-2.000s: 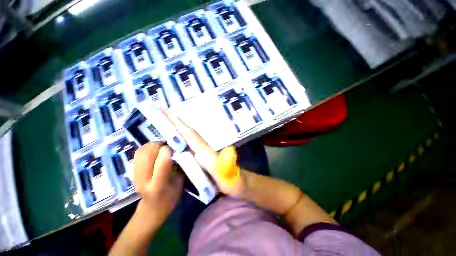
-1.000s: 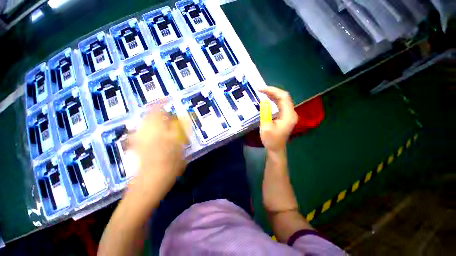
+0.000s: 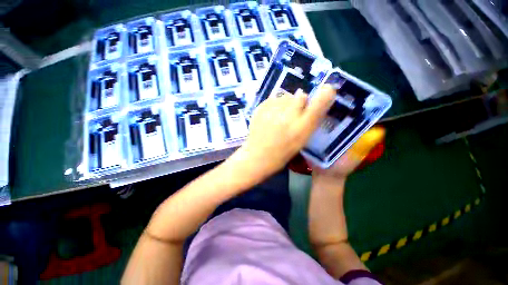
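Two clear blister packs are held tilted above the right end of the carrier tray [image 3: 142, 173]. The left pack [image 3: 305, 60] and the right pack [image 3: 362, 100] each show a dark and white part inside. My left hand [image 3: 278, 125] lies across both packs, its thumb on the right one and its fingers on the left one. My right hand [image 3: 340, 164], with bright yellow on a finger or thumb, holds the right pack from below and behind, its fingers mostly hidden and blurred. Rows of the same packs [image 3: 191, 125] lie flat on the tray.
The tray lies on the green bench [image 3: 42, 128]. Grey-white bagged sheets [image 3: 423, 55] lie at the upper right, and a white tray edge [image 3: 6, 122] shows at far left. A red stool [image 3: 89, 245] is below the bench, with yellow-black floor tape [image 3: 418, 234] at lower right.
My right hand has left the tray's right corner and now holds a lifted pack. My left hand has moved right from the front row to the two raised packs. The view has shifted.
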